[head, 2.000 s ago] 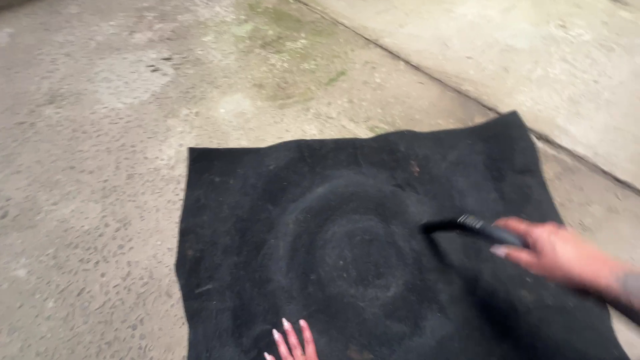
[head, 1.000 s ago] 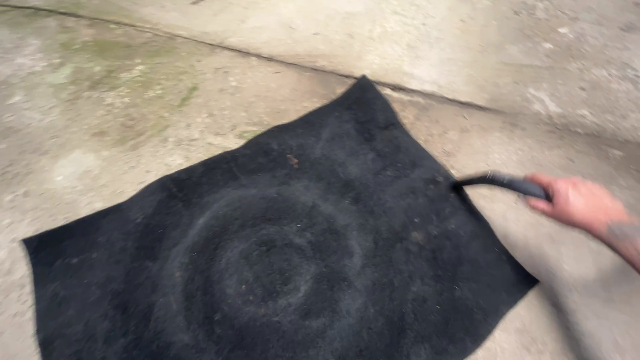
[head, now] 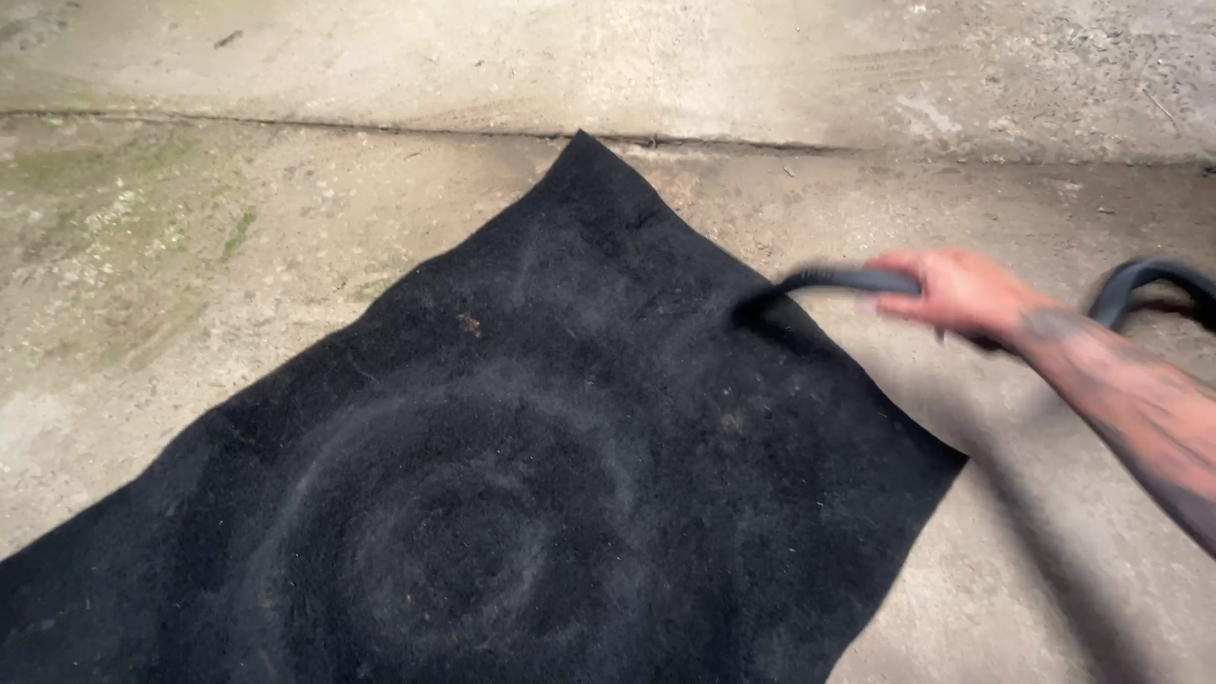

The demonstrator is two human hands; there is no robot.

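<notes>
A black carpet piece point(head: 456, 532) with pale ring marks lies on concrete, one corner pointing away from me. My right hand point(head: 950, 290) grips the curved black handle of a vacuum hose point(head: 845, 277) at the right. Its blurred dark tip meets the carpet close to the upper right edge. Light specks and a small brownish patch of debris point(head: 468, 325) show on the pile. My left hand is out of view.
Behind my right wrist a black hose point(head: 1126, 285) loops at the right edge. A long crack or joint point(head: 380, 127) crosses the concrete floor point(head: 760, 57) beyond the carpet. Greenish stains mark the floor at left.
My left hand, seen on the carpet two seconds ago, has left the view. The view has turned, so the carpet sits at a different angle. My right hand keeps hold of the hose handle.
</notes>
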